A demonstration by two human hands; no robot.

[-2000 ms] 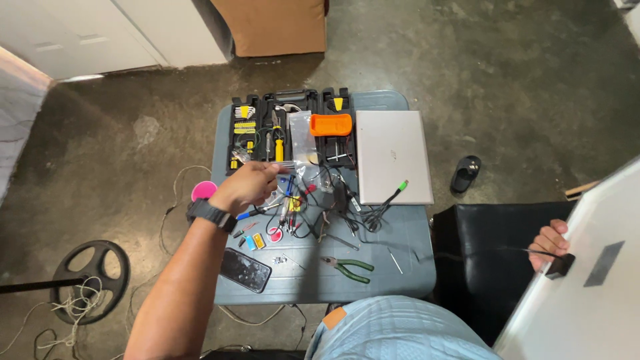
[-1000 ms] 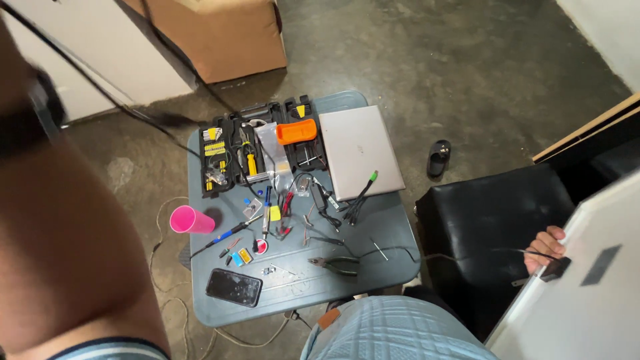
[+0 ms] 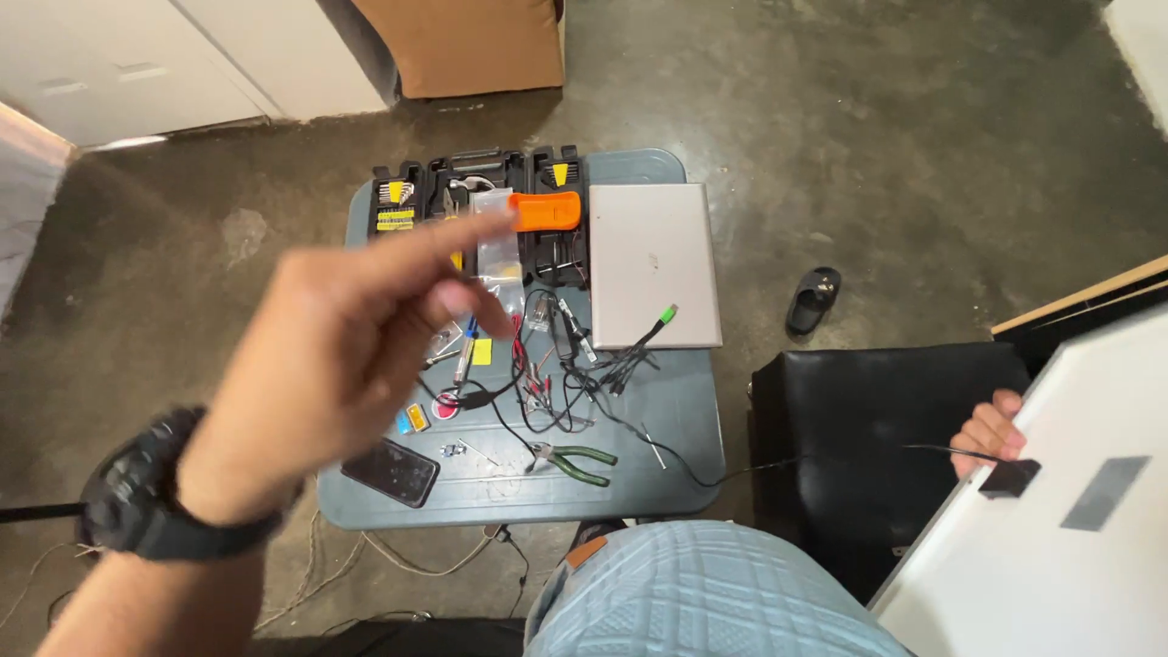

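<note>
My left hand (image 3: 338, 356), with a black wristwatch (image 3: 182, 484), hangs above the left part of the grey table, index finger extended, nothing visible in it. Below its fingers lie tangled black cables (image 3: 570, 365), red test leads (image 3: 538, 388) and a soldering iron (image 3: 465, 356). At the right my right hand (image 3: 990, 436) grips the edge of a white panel (image 3: 1049, 566), beside a small black box (image 3: 1008, 477) with a thin cable. Green-handled pliers (image 3: 577, 464) lie near the table's front edge. My left hand partly hides an open tool case (image 3: 557, 246).
A closed silver laptop (image 3: 652, 265) rests on the table's right side, an orange tray (image 3: 547, 212) on the case. A smartphone (image 3: 392, 472) lies front left. A black padded seat (image 3: 876, 438) stands right of the table; a black sandal (image 3: 813, 299) and loose cords (image 3: 429, 570) are on the floor.
My left hand has gone from the items on the table to close by the camera, then back over the table, raised. My right hand has stayed on the white panel.
</note>
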